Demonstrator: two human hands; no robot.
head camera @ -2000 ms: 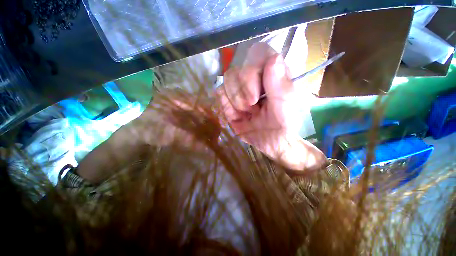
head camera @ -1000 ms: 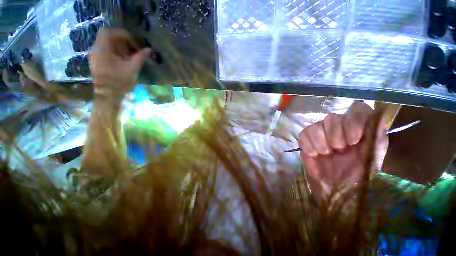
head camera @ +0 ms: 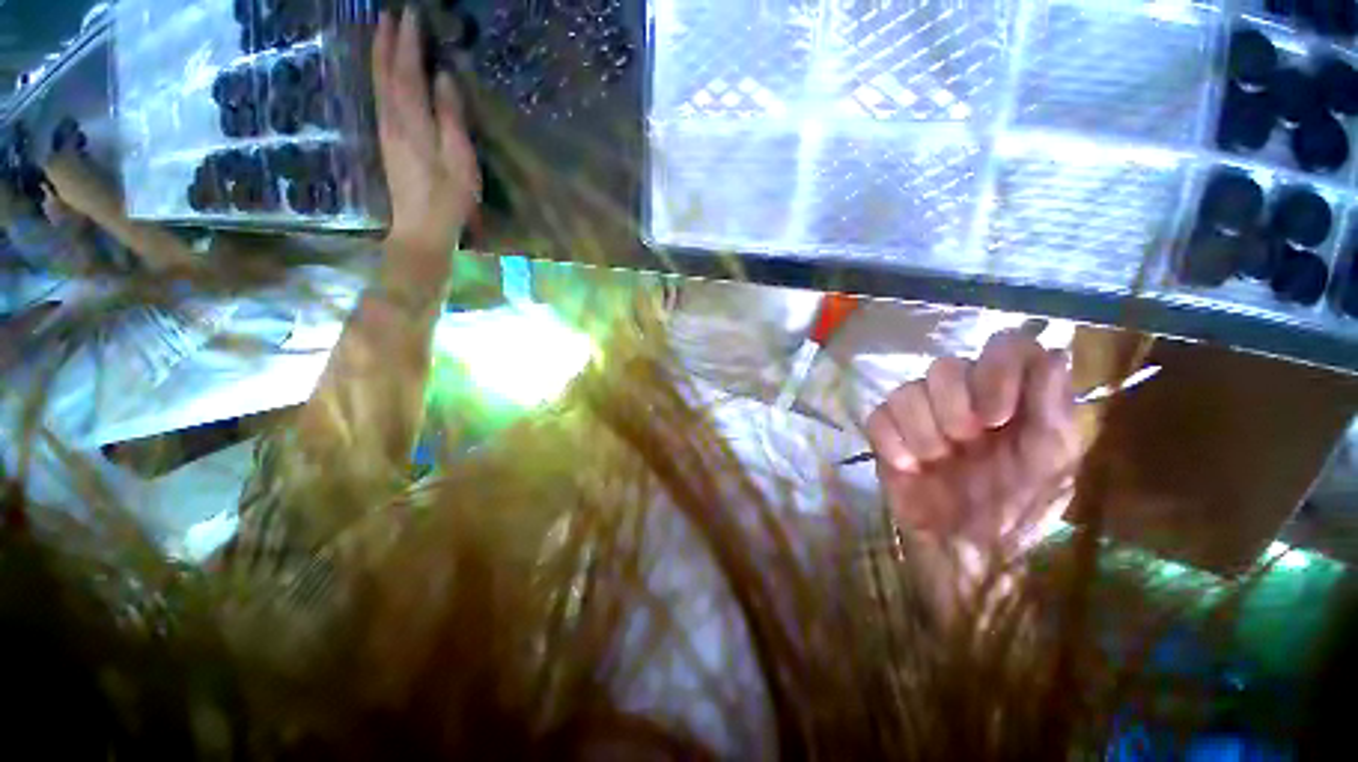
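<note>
My left hand [head camera: 428, 157] reaches up over the dark ledge, fingers stretched and thumb apart, with nothing visible in it. Its fingertips are beside some black round parts [head camera: 451, 27] at the top. My right hand [head camera: 976, 435] is closed around a slim grey tool [head camera: 1120, 387], whose ends stick out on both sides of the fist. A clear tray [head camera: 901, 179] at the upper right has pockets with black discs [head camera: 1230, 209]. Another clear tray [head camera: 167, 93], left of my left hand, also holds black discs [head camera: 276, 95].
Tiny dark pieces [head camera: 559, 57] lie on the dark surface between the trays. A red-tipped stick [head camera: 834, 316] stands left of my right hand. A brown cardboard box [head camera: 1214, 447] is at the right. Another person's hand [head camera: 82, 186] is at the far left. Hair blurs the lower view.
My left hand came up onto the ledge, then moved right and its bent fingers straightened. My right hand, still around the tool, has shifted slightly left since one second ago.
</note>
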